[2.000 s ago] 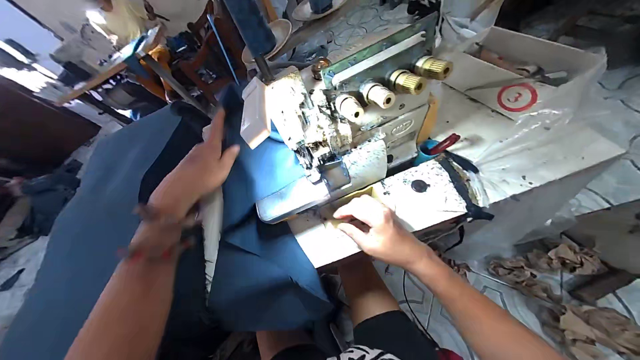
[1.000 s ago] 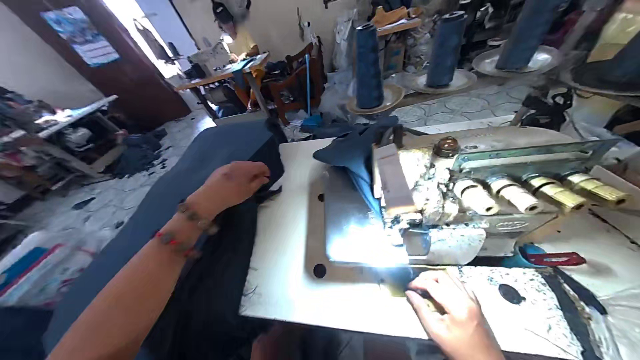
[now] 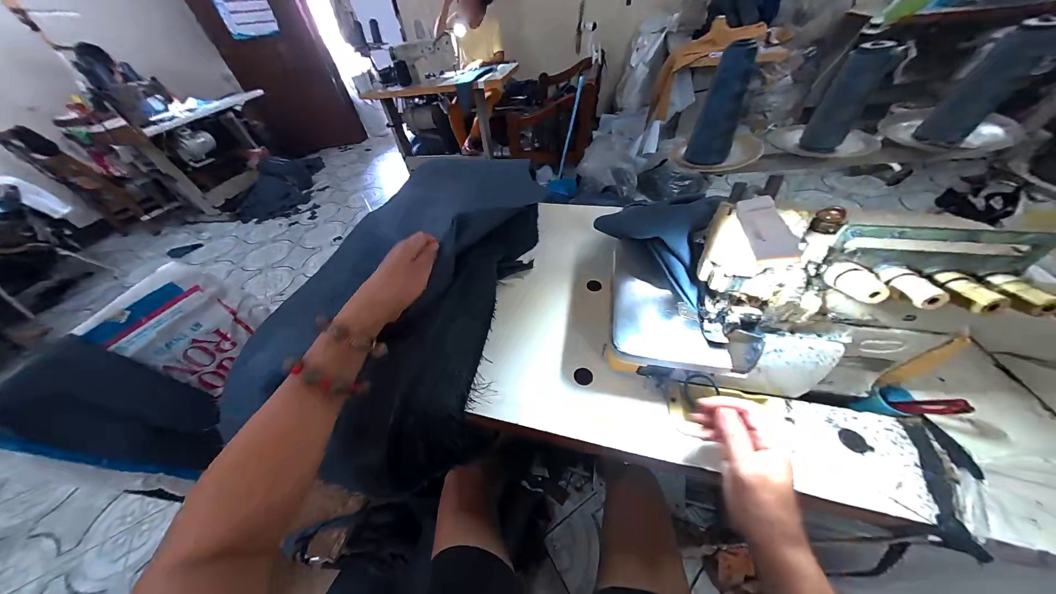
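Observation:
My left hand rests with curled fingers on a stack of dark blue fabric draped at the table's left; whether it grips the cloth I cannot tell. On the right, my right hand, blurred, is at the front edge of the white machine table, just below the overlock sewing machine. Its fingers are partly bent beside a small yellow piece; a hold on it is not clear. A folded piece of dark blue fabric lies at the machine's needle area, over the lit metal plate.
Cones of blue thread stand on saucers behind the machine. A red-handled tool sits in a blue holder at right. A printed plastic sack is on the floor at left. A person works at another sewing table.
The view has swung left. My left hand, near the machine's cloth two seconds ago, is now on the fabric stack at left. My right hand has stayed by the front of the machine.

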